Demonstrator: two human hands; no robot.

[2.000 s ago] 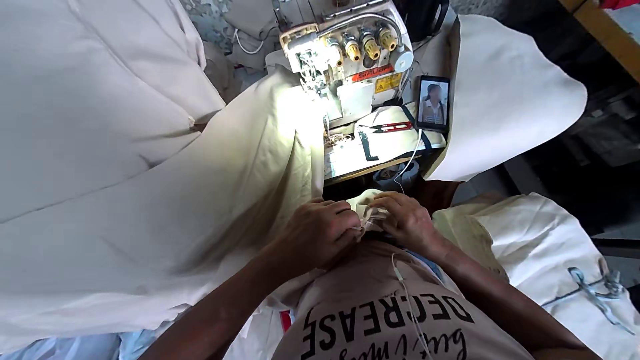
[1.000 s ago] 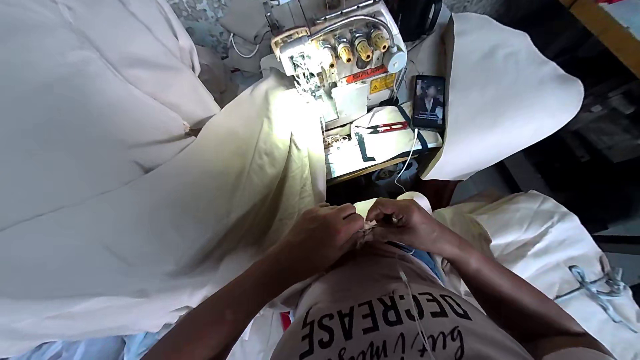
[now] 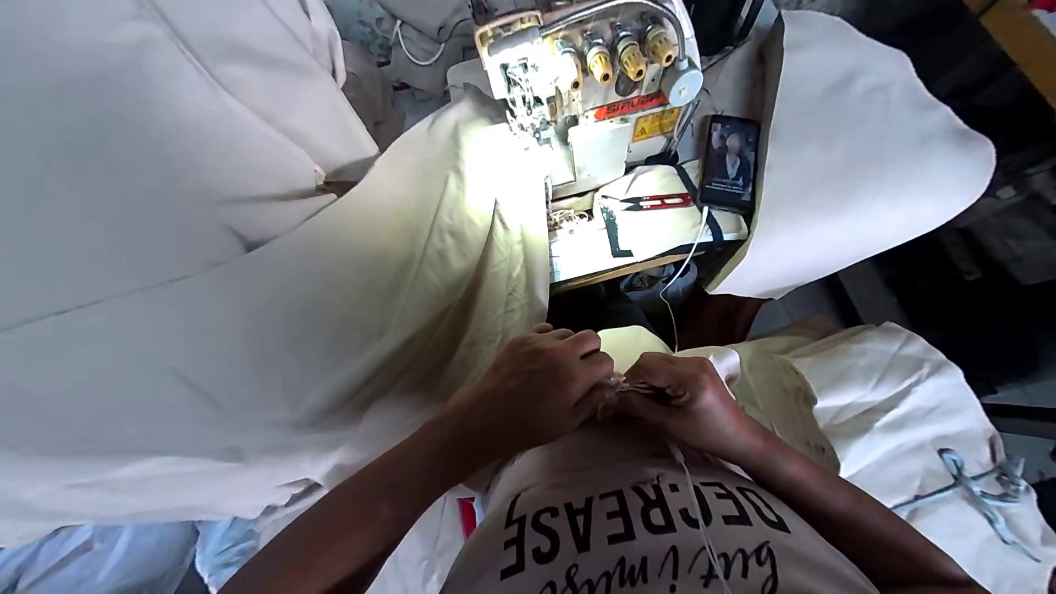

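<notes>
Close to my body, my left hand (image 3: 549,384) and my right hand (image 3: 689,400) pinch a small bundle of pale threads (image 3: 623,384) between them; whether it belongs to a fabric edge I cannot tell. Cream fabric (image 3: 396,272) drapes from the left side past my left hand up to a lit overlock sewing machine (image 3: 594,82). A piece of pale cloth (image 3: 631,342) shows just beyond my fingers. The white earphone cord (image 3: 693,495) runs down over my printed shirt, and a cord also rises toward the phone.
Red thread snips (image 3: 660,201) lie on folded cloth on the machine table (image 3: 610,268), beside a phone (image 3: 729,163). A cream fabric panel (image 3: 866,157) hangs at the table's right. More cream cloth (image 3: 891,396) with a blue-grey tie (image 3: 973,495) lies at right.
Both hands stay together near my body, with small shifts of the fingers around the threads. The picture on the phone screen has changed.
</notes>
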